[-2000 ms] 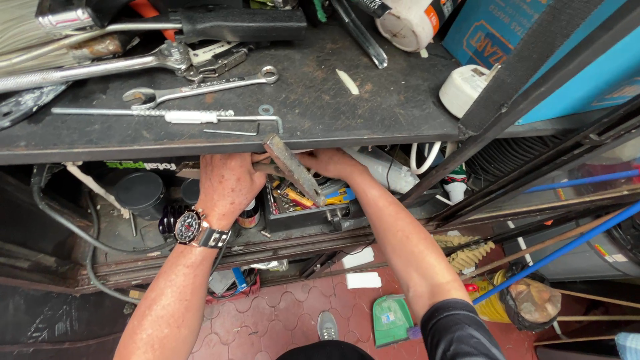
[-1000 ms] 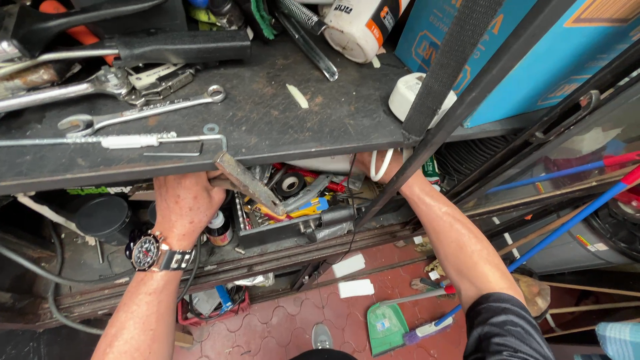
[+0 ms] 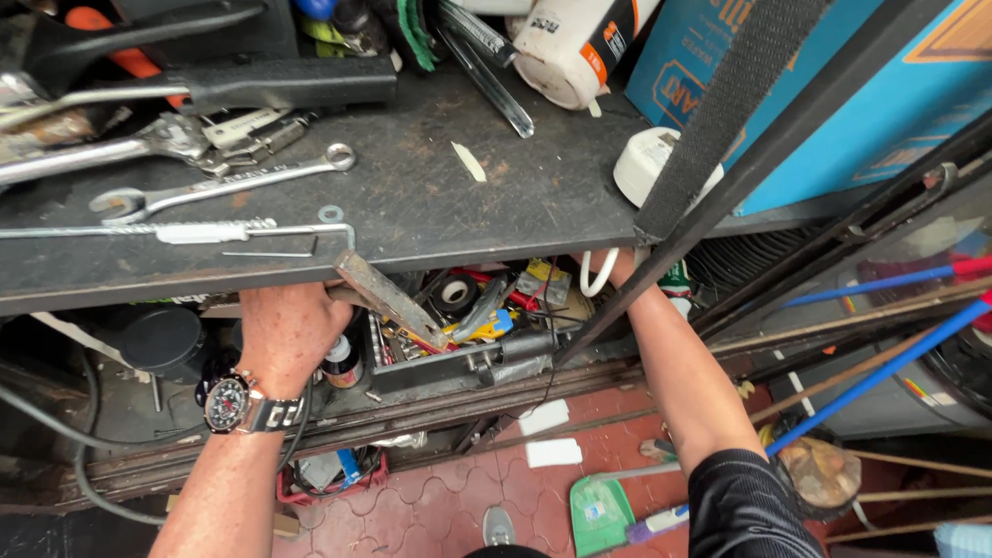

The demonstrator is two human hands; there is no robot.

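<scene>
My left hand [image 3: 291,329], with a wristwatch [image 3: 229,403] on its wrist, is closed on the handle of a worn metal-headed tool, likely a hammer [image 3: 391,298]. Its head slants over the left part of a dark toolbox [image 3: 434,372]. In that box lie a roll of black tape [image 3: 455,294], a grey-handled tool [image 3: 480,310], a yellow and blue cutter [image 3: 492,325] and many small tools. My right hand [image 3: 616,267] reaches under the shelf at the box's right, beside a white loop [image 3: 597,275]; its fingers are hidden.
The black shelf [image 3: 403,194] above holds a combination wrench [image 3: 232,182], a washer [image 3: 331,213], a white bottle [image 3: 573,54] and a blue carton [image 3: 837,101]. A diagonal metal bar [image 3: 744,178] crosses before my right forearm. A small dark bottle [image 3: 342,364] stands left of the toolbox. A green dustpan [image 3: 601,511] lies below.
My right hand has moved from beside my left hand to the right, under the shelf. More of the toolbox's contents shows. My left hand still holds the metal-headed tool. The view has shifted.
</scene>
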